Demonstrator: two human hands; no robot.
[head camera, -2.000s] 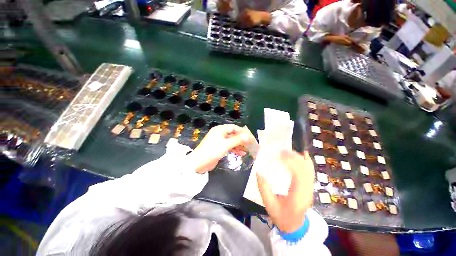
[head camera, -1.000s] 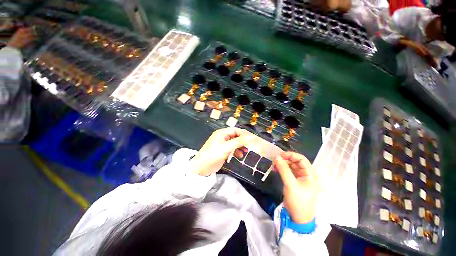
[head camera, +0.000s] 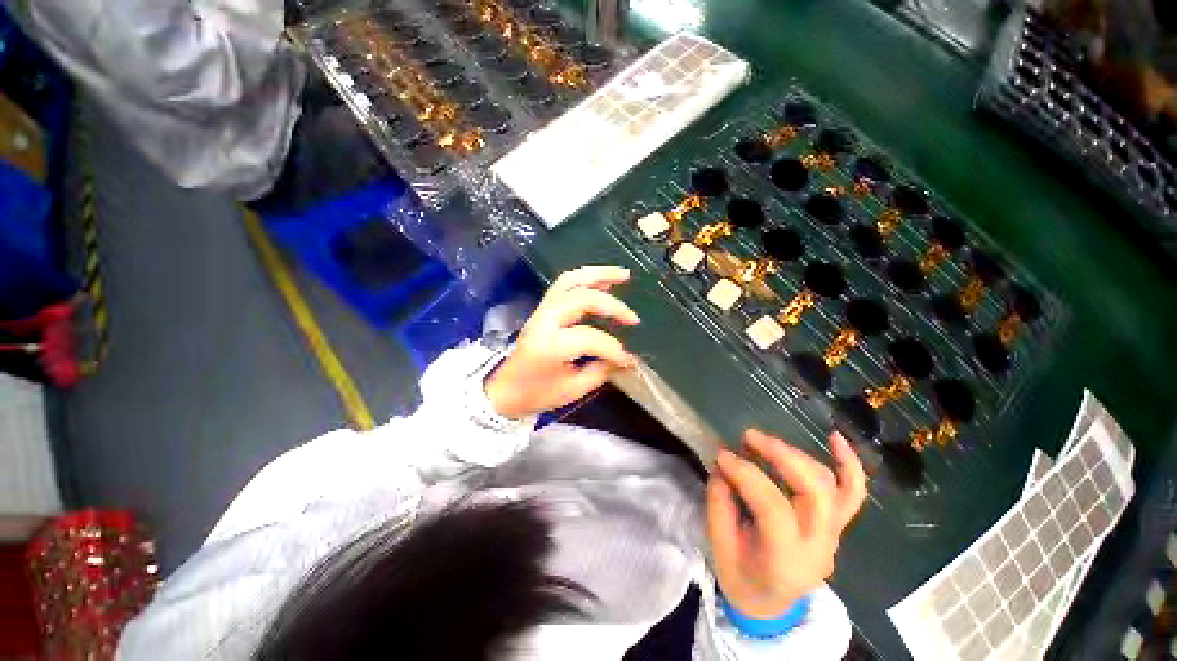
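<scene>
My left hand (head camera: 568, 342) and my right hand (head camera: 781, 523) hold a narrow pale strip of adhesive pad sheet (head camera: 667, 408) between them, one end each, at the bench edge. The strip is seen nearly edge-on. The blister tray (head camera: 774, 375) lies just beyond my hands, with rows of black round modules (head camera: 824, 279) and orange-gold flex tails. Several whitish square pads (head camera: 724, 296) sit along its near left edge. A blue band (head camera: 764, 622) is on my right wrist.
A thick gridded pad stack (head camera: 620, 129) lies left of the tray, beside another clear tray (head camera: 439, 78). Loose gridded sheets (head camera: 1033, 555) lie at lower right. A blue bin (head camera: 374, 278) is below the bench edge. A neighbour's white sleeve (head camera: 194, 91) is at upper left.
The view has swung left, so the bench things sit farther right. The open grid frame seen between my hands a second ago now shows as a narrow strip. The padded tray has mostly left the picture.
</scene>
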